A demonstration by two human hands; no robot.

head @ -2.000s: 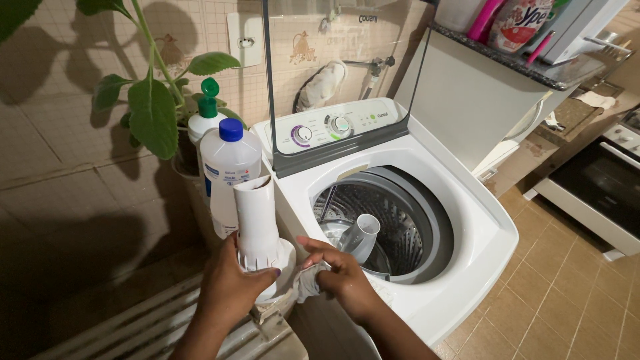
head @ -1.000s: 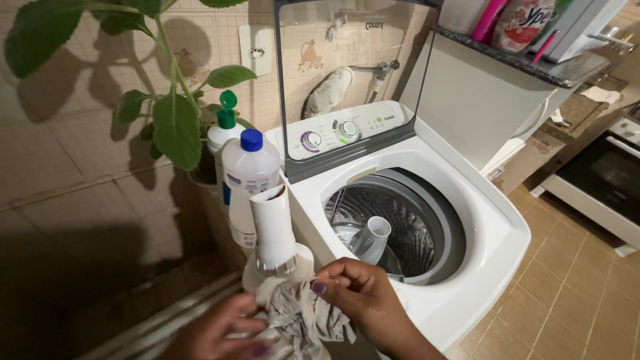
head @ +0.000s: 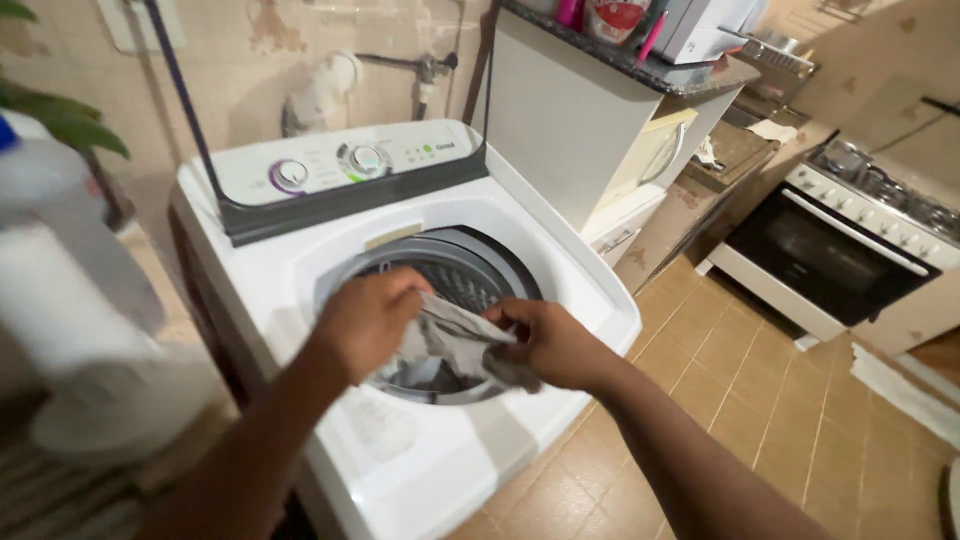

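Note:
A grey cloth (head: pixel 454 337) is stretched between my two hands over the opening of a white top-loading washing machine (head: pixel 540 225). My left hand (head: pixel 375 319) grips its left edge, and my right hand (head: pixel 551 341) grips its right side, where the fabric bunches and hangs. Below the cloth, the dark ribbed drum (head: pixel 450 281) shows in part; the pale central piece inside is mostly hidden. The machine's transparent lid stands raised behind the control panel (head: pixel 330 161). At the left, blurred, a white plastic tube-shaped part (head: pixel 60 300) stands in front of a bottle with a blue cap (head: pixel 67 187).
A cabinet with a dark stone top (head: pixel 645 71) adjoins the machine's right side, with bottles and a box on it. Farther right are a stove (head: pixel 832 240) and the tiled floor (head: pixel 720 390). Plant leaves (head: pixel 67 120) reach in at upper left, near the wall tap (head: pixel 427 71).
Both hands have moved from beside the white tube-shaped part to above the drum, carrying the cloth. My left hand has let go of the tube-shaped part it held two seconds ago. The view has shifted right.

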